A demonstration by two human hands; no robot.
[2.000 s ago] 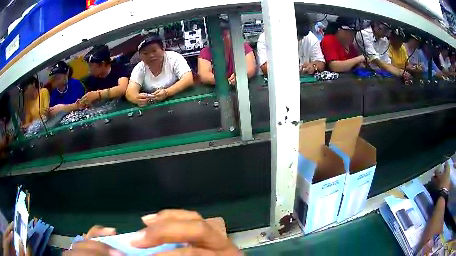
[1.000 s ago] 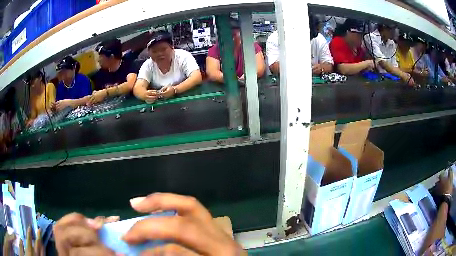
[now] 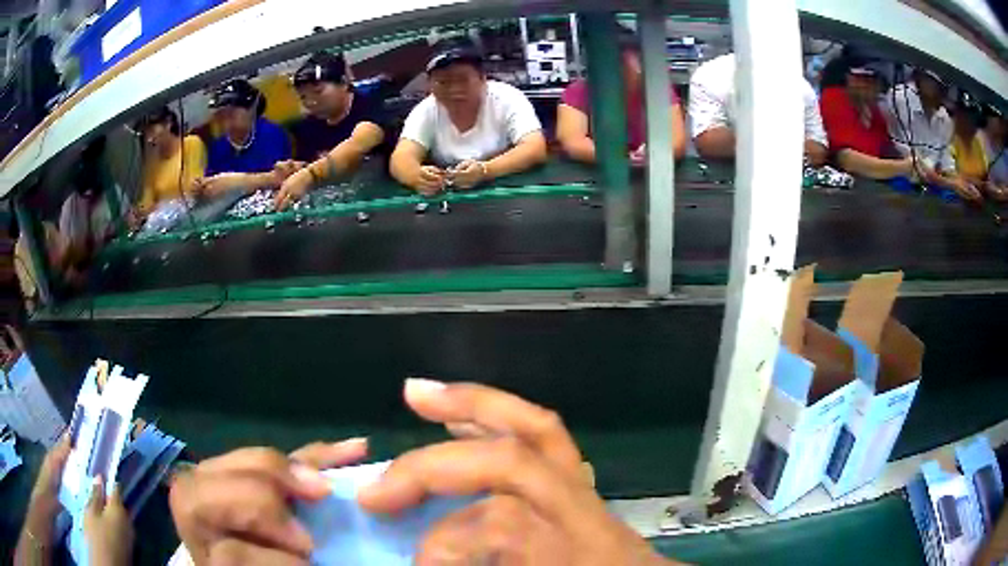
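A pale blue and white carton (image 3: 359,533) is held between my two hands at the bottom centre, its lower part cut off by the frame edge. My left hand (image 3: 249,503) grips its left side with bent fingers. My right hand (image 3: 503,475) lies over its right side, thumb and fingers on the pale blue panel, with the index finger raised. A small brown edge shows behind my right fingers. Two erected cartons (image 3: 805,426) stand upright and open by the white post, brown flaps raised.
The chipped white post (image 3: 754,254) rises right of my hands. The dark green belt (image 3: 365,359) runs across ahead. A neighbour's hands hold flat cartons (image 3: 105,442) at left; more flat cartons (image 3: 953,514) are at right. Seated workers (image 3: 470,122) are across the line.
The view has turned left, so the post and standing cartons sit further right. My hands still hold the carton. The neighbour's cartons at left show more fully.
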